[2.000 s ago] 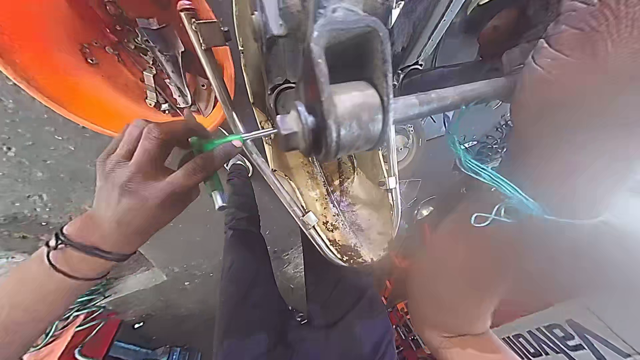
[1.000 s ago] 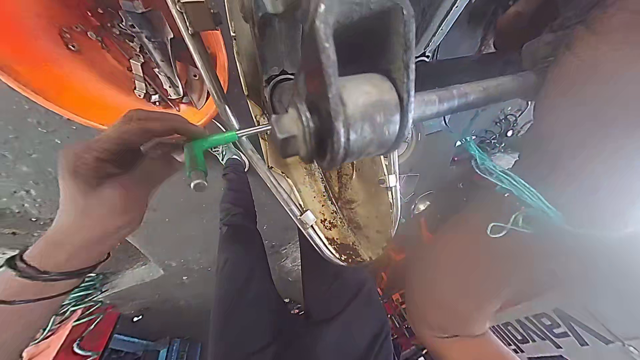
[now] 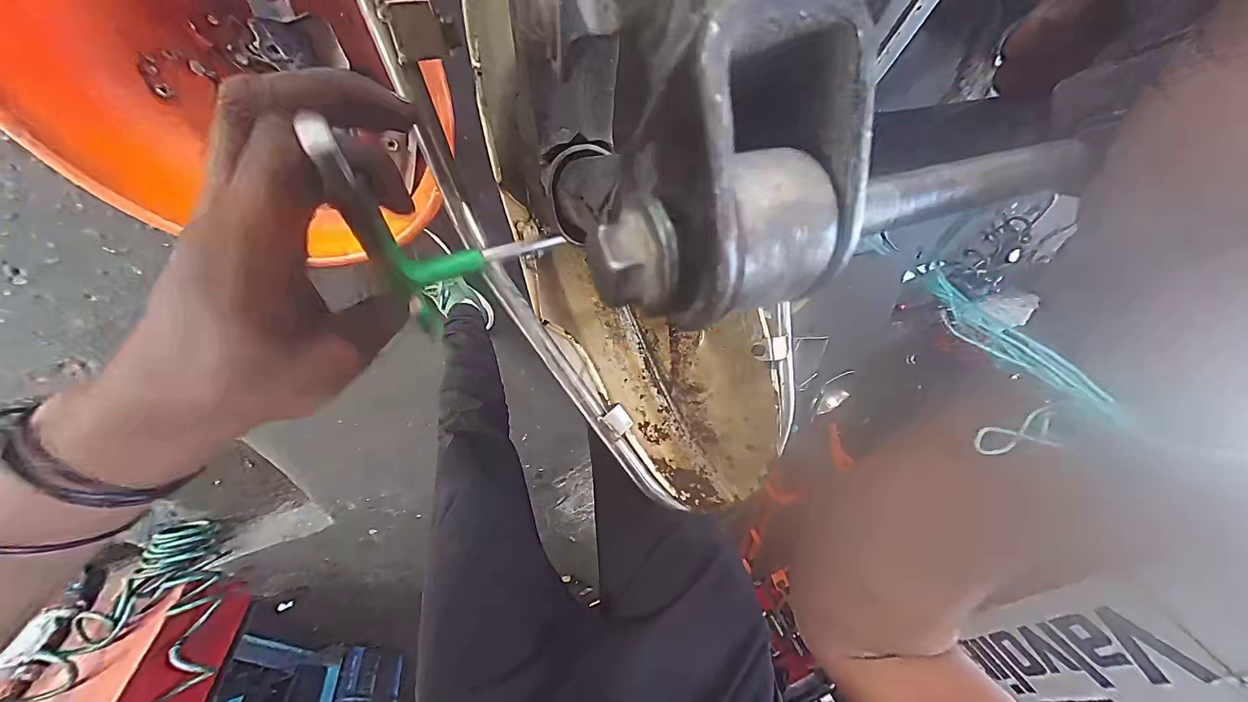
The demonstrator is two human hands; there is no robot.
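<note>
My left hand (image 3: 283,234) holds a green-handled T-shaped hand tool (image 3: 439,268), its fingers curled around the crossbar. The tool's thin metal shaft points right and its tip ends beside a hex bolt head (image 3: 624,253); whether they touch is unclear. That bolt sits in a grey metal fork bracket (image 3: 717,185) around a cylindrical bushing (image 3: 795,219). Below lies a cream, rust-spotted mudguard (image 3: 702,409) with chrome trim. A blurred bare limb fills the right side; whose it is cannot be told. My right hand cannot be made out.
An orange basin (image 3: 88,107) with metal parts stands at upper left. A metal rod (image 3: 955,185) runs right from the bushing. Teal cord (image 3: 1024,341) hangs at right. Coiled green cord (image 3: 175,556) and a red box (image 3: 200,648) lie at lower left. Trousered legs show below.
My left hand has changed its hold on the green tool, whose handle now stands turned upward. The bracket and bolt appear larger as the view has moved closer.
</note>
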